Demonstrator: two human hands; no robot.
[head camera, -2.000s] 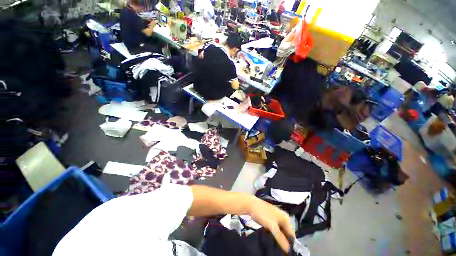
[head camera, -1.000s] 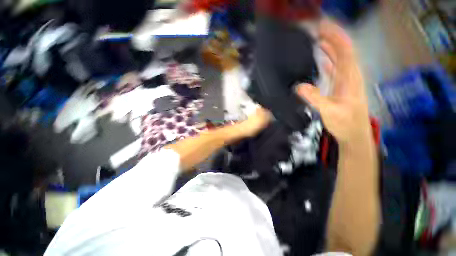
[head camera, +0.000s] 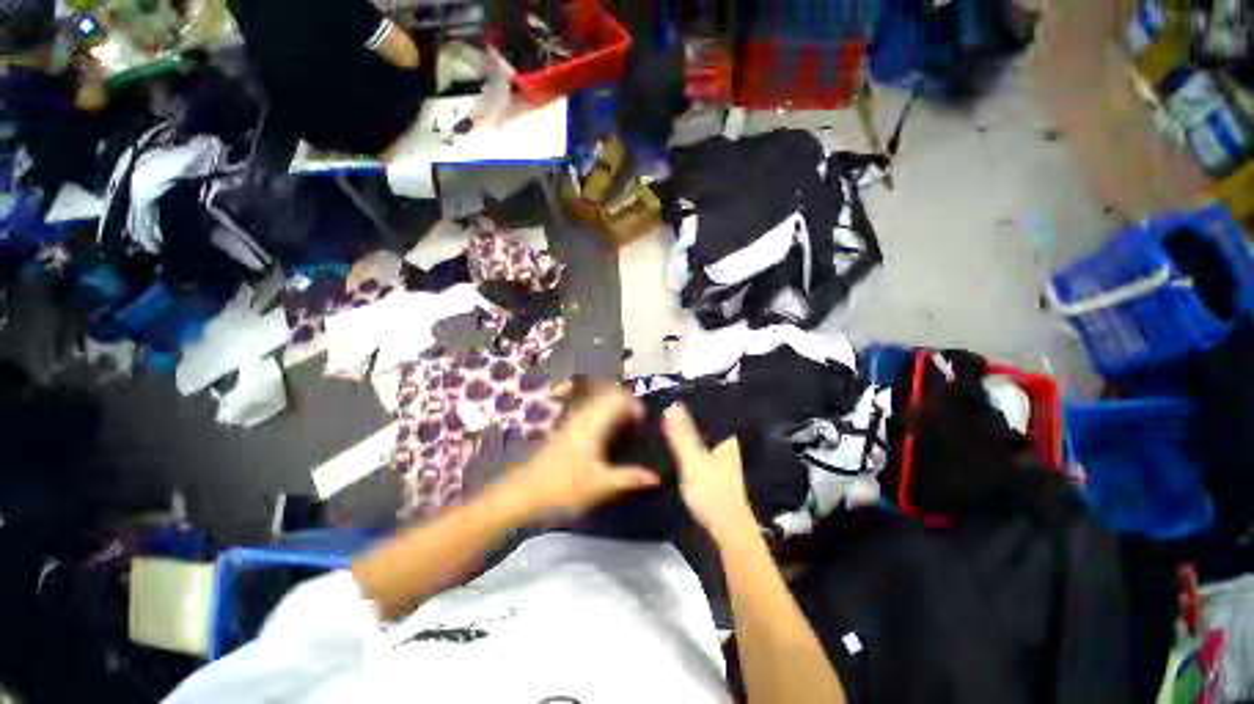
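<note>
A black garment (head camera: 640, 512) lies over my lap, between and under my hands. My left hand (head camera: 594, 447) is at its left part, blurred, with thumb and fingers around dark cloth. My right hand (head camera: 704, 475) is on the cloth just to the right, with the thumb raised; its fingers are partly hidden. Black-and-white garments (head camera: 825, 426) lie in a heap just beyond and right of my hands. A large plain black heap (head camera: 963, 591) with a small white tag lies at the lower right.
Dotted fabric pieces (head camera: 461, 399) and white pieces lie on the floor at left. More black-and-white garments (head camera: 756, 227) lie ahead. A red crate (head camera: 1056, 426) and a blue basket (head camera: 1148, 296) stand at right, a blue bin (head camera: 227, 598) at lower left. A person (head camera: 330, 69) sits beyond.
The view has turned down. My right hand has come down from its raised, open position to the dark cloth beside my left hand. Both hands are now close together over my lap.
</note>
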